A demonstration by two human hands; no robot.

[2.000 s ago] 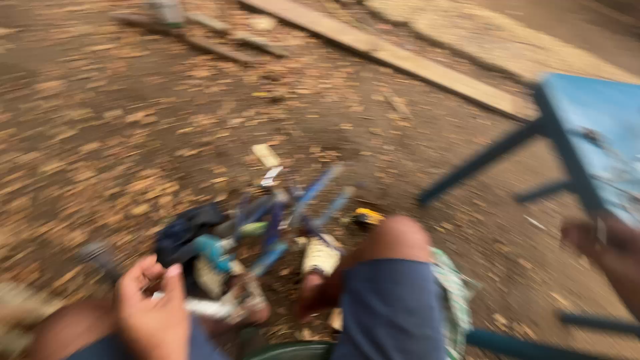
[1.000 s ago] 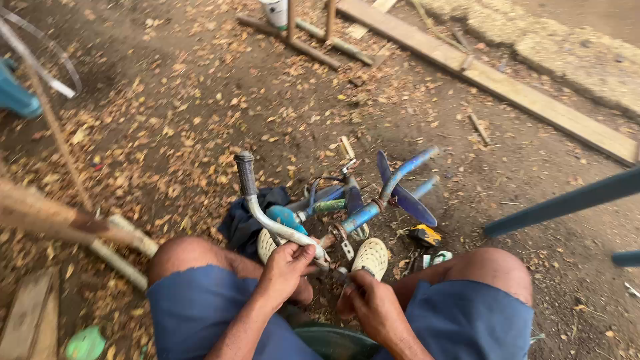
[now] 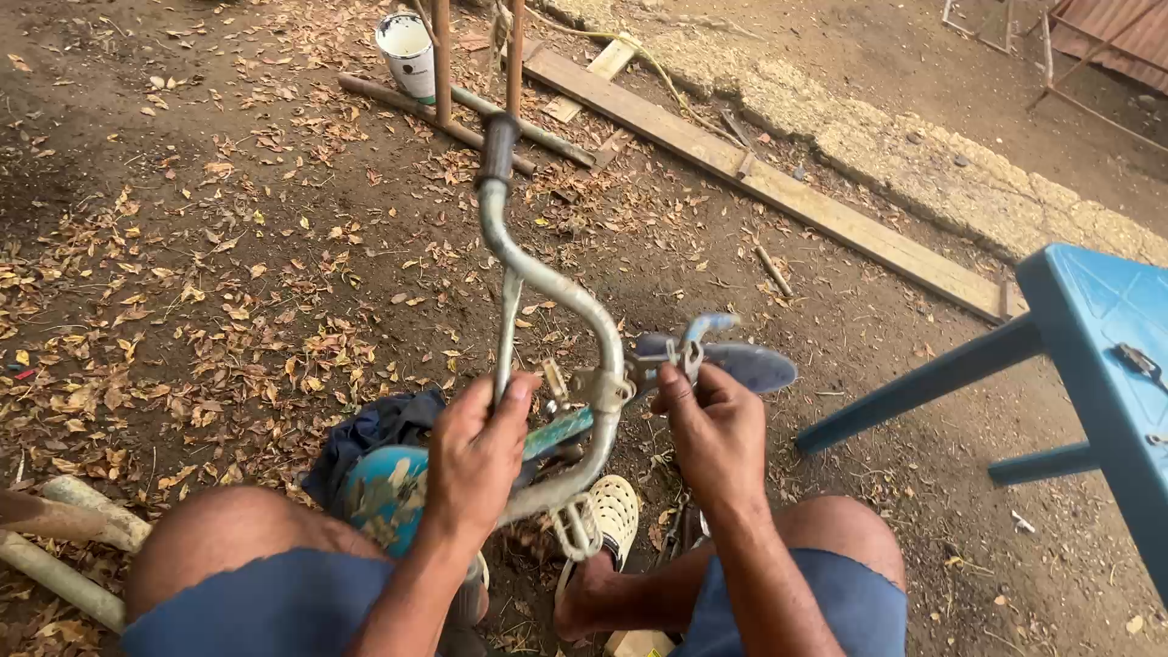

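Observation:
A worn bicycle handlebar (image 3: 555, 282) with a dark rubber grip (image 3: 497, 151) rises in front of me, its upper end pointing away. My left hand (image 3: 482, 447) is closed around the handlebar's thin brace rod. Just right of the stem clamp (image 3: 610, 391), my right hand (image 3: 716, 424) pinches a small metal part (image 3: 684, 358) between thumb and fingers; what exactly it is I cannot tell. Behind that hand lies a dark blue, blade-like piece (image 3: 750, 367). Below the bar is a green-blue frame tube (image 3: 558, 432), and a chipped turquoise part (image 3: 383, 497) lies left of my left hand.
A blue plastic table (image 3: 1086, 365) stands at right with small metal items on top. Long planks (image 3: 794, 201), poles and a white paint bucket (image 3: 408, 59) are on the leaf-strewn ground ahead. Dark cloth (image 3: 388, 433) lies by my left knee, poles (image 3: 64, 584) at far left.
The handlebar stands higher in front of me, and my left hand has moved onto its brace rod. My right hand has risen from low between the knees and now pinches a small metal part.

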